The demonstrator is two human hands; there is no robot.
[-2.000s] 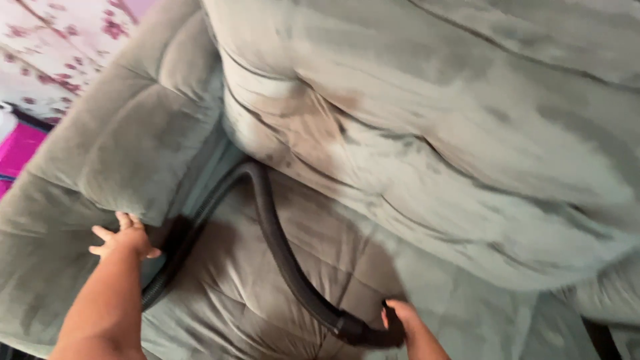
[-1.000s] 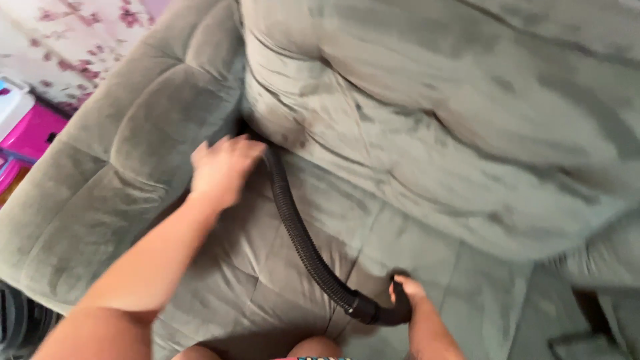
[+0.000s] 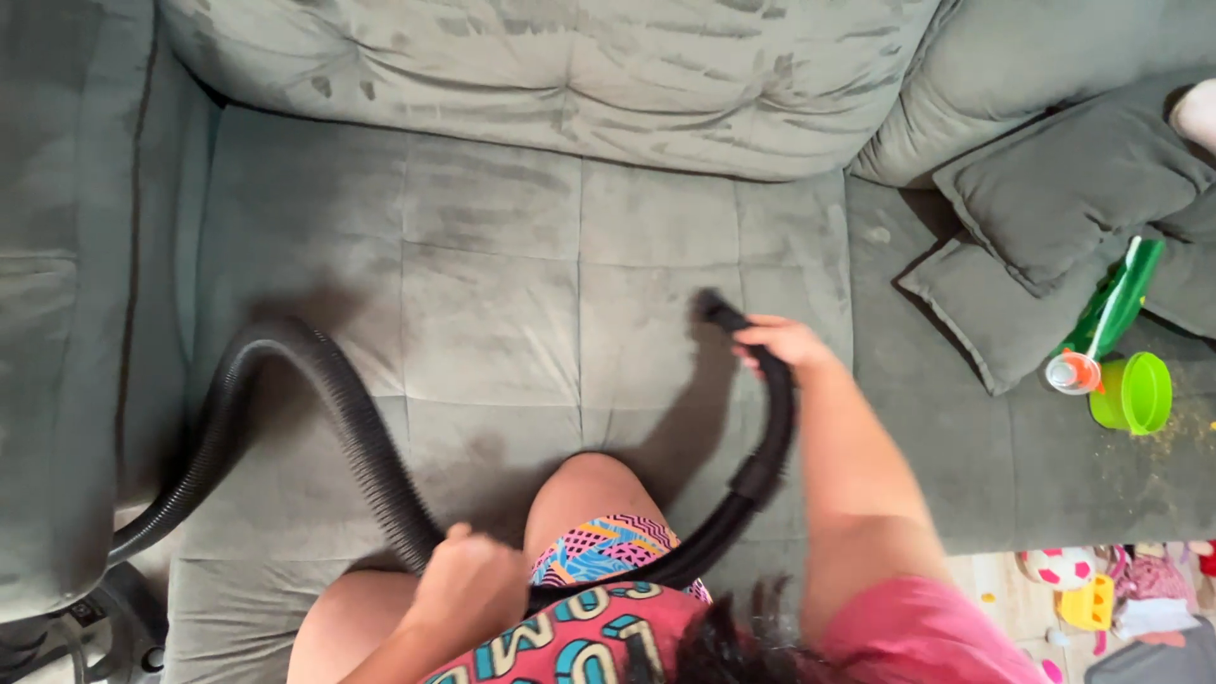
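Note:
A black corrugated vacuum hose (image 3: 356, 418) loops over the seat of a grey tufted sofa (image 3: 494, 323), passes in front of my body and ends in a smooth curved tube (image 3: 779, 408). My right hand (image 3: 784, 344) is closed around that tube close to its dark tip (image 3: 712, 306), which is over the seat; whether it touches the fabric is unclear. Near my lap, my left hand (image 3: 475, 579) is closed at the hose, its fingers partly hidden. Part of the hose is hidden by my shirt.
Grey cushions (image 3: 1073, 180), a green packet (image 3: 1111, 294), an orange-rimmed cup (image 3: 1073, 371) and a lime-green cup (image 3: 1132, 392) with crumbs near it lie on the right section. Toys (image 3: 1083, 594) are on the floor. A vacuum cleaner body (image 3: 104, 627) stands lower left, beside the sofa arm (image 3: 57, 313).
The view has swung right and down over the seat. My left hand has come from the corner by the sofa arm to my lap. My right hand still holds the tube.

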